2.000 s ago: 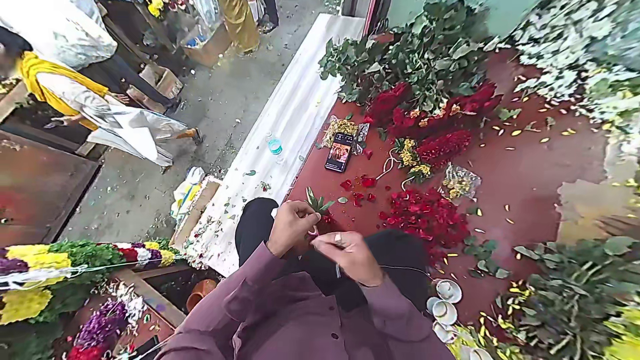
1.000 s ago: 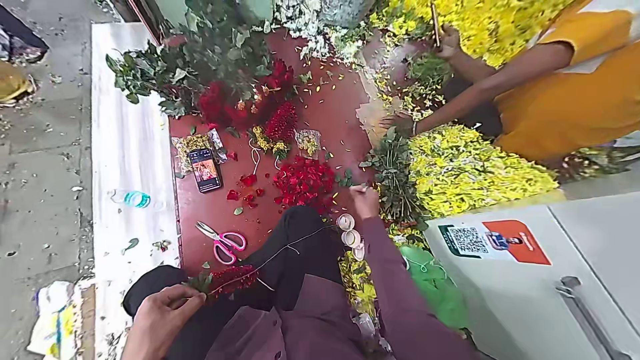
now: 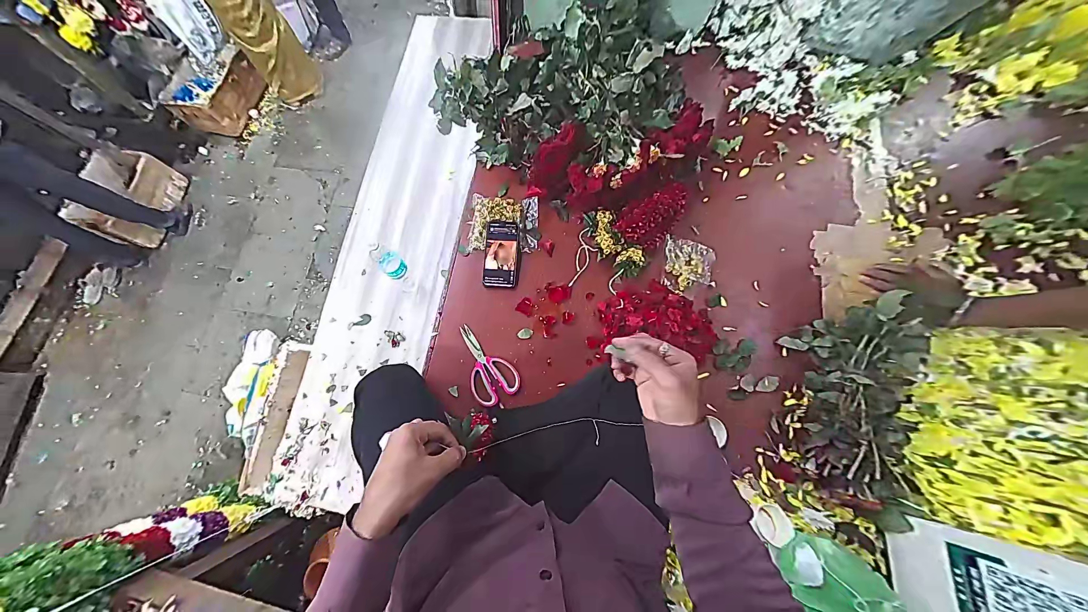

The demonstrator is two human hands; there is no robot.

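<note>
Above my left thigh, my left hand (image 3: 414, 467) pinches the end of a small red and green flower string (image 3: 478, 432). From it a white thread (image 3: 544, 427) runs right across my lap toward my right wrist. My right hand (image 3: 659, 378) is raised beside a heap of red petals (image 3: 654, 319), its fingertips closed on a small green leaf or stem piece. Pink-handled scissors (image 3: 489, 372) lie spread on the red surface in front of my knees. A phone (image 3: 501, 253) with its screen lit rests on a clear packet of yellow flowers (image 3: 527, 212).
Green leafy stems (image 3: 578, 76) and red garlands (image 3: 650, 215) lie ahead; another leafy bunch (image 3: 867, 382) is at right, near a person's hand (image 3: 909, 276) and yellow flowers (image 3: 1003, 433). A plastic bottle (image 3: 391, 264) lies on the white cloth (image 3: 399, 187). A green bag (image 3: 829, 574) sits lower right.
My right hand has come from beside the leafy bunch at right to the red petals, now with a small green piece in its fingers. The view has swung back left.
</note>
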